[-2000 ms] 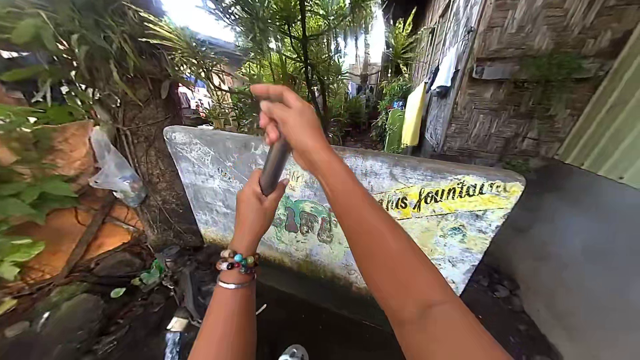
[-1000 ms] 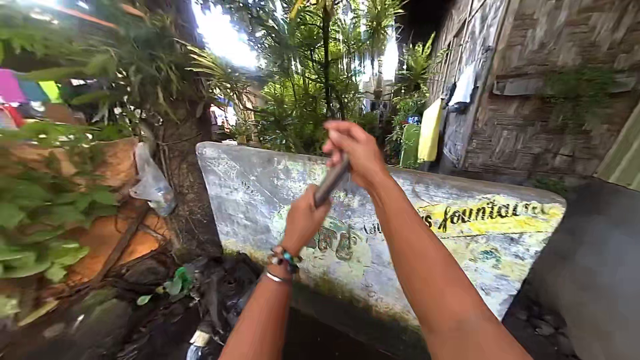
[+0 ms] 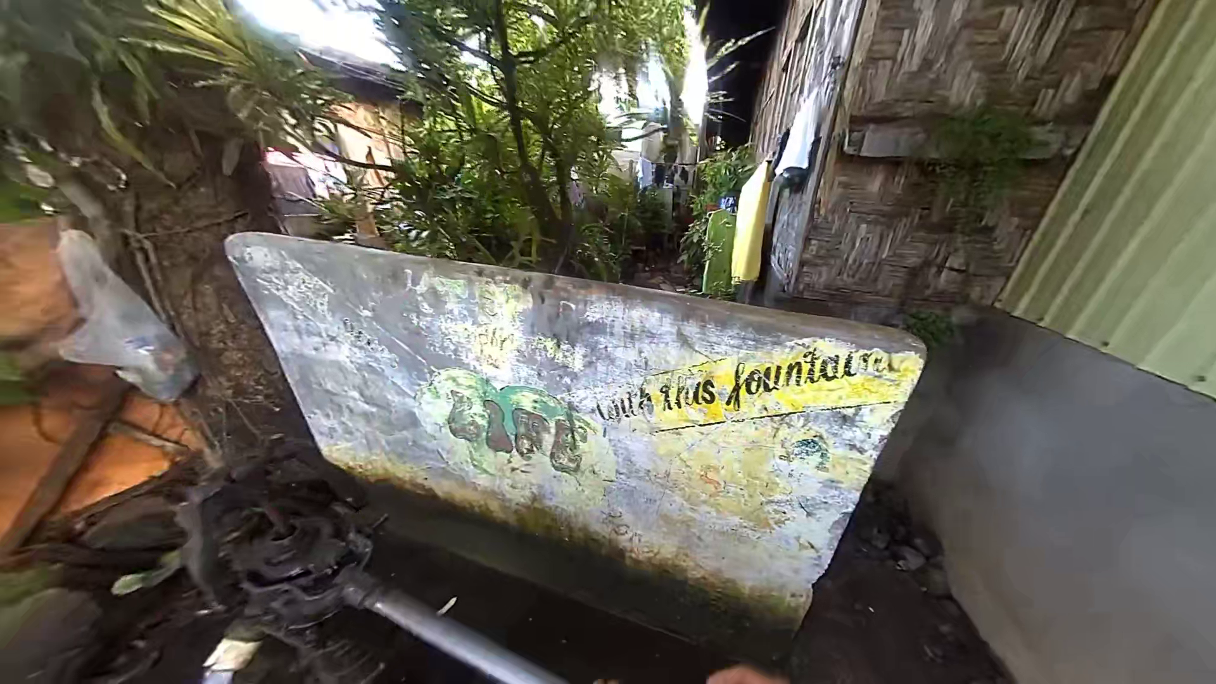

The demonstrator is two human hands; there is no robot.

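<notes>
A grey metal bar (image 3: 456, 632) slants from a dark, blurred metal fitting (image 3: 285, 560) at lower left down to the bottom edge; it looks like a hand pump's handle. Just to the right of the bar, a small sliver of skin, probably my left hand (image 3: 605, 680), shows at the bottom edge. Farther right, the top of what seems to be my right hand (image 3: 746, 675) is cut off by the same edge. The fingers and the bar's near end are out of view, so the grip of either hand is hidden.
A painted concrete slab wall (image 3: 570, 427) with writing crosses the middle. At left, a clear plastic bag (image 3: 128, 328) hangs by a tree trunk (image 3: 223, 313). A grey wall (image 3: 1073, 494) stands at right, below green corrugated sheeting (image 3: 1140, 209). Yellow cloth (image 3: 750, 223) hangs behind the slab.
Both hands, raised on the bar in front of the slab before, have gone down to the bottom edge. The bar has swung down with them.
</notes>
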